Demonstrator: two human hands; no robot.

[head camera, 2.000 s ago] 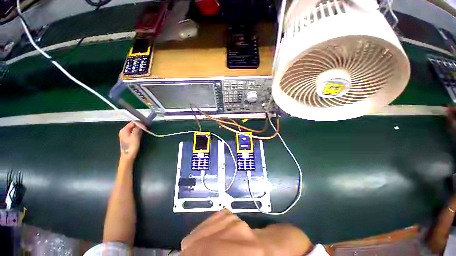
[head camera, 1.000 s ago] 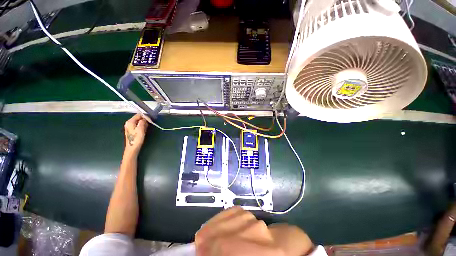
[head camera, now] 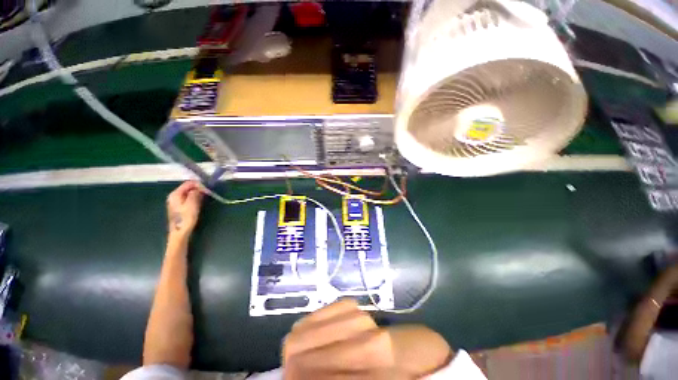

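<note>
Two yellow-framed keypad phones, the left one (head camera: 291, 223) and the right one (head camera: 357, 223), lie face up on the blue plates of the test fixture (head camera: 288, 303). A white cable (head camera: 431, 256) loops over the fixture to the phones' lower ends. My left hand (head camera: 183, 206) is at the left by the tester's handle, its fingers at the white cable; whether they grip it I cannot tell. My right hand (head camera: 349, 343) is blurred, bent at the bottom centre by the fixture's front edge; its fingers are curled and any content is hidden.
The radio tester (head camera: 271, 142) stands behind the fixture, with a spare keypad phone (head camera: 199, 93) and a black handset (head camera: 354, 78) on top. A white fan (head camera: 487, 111) is at the right. A phone tray (head camera: 648, 159) and another person's arm (head camera: 645, 312) are at the far right.
The view has shifted and blurred. The tray at the far right shows more fully than before. Both phones stay on the fixture, and my hands keep about the same places.
</note>
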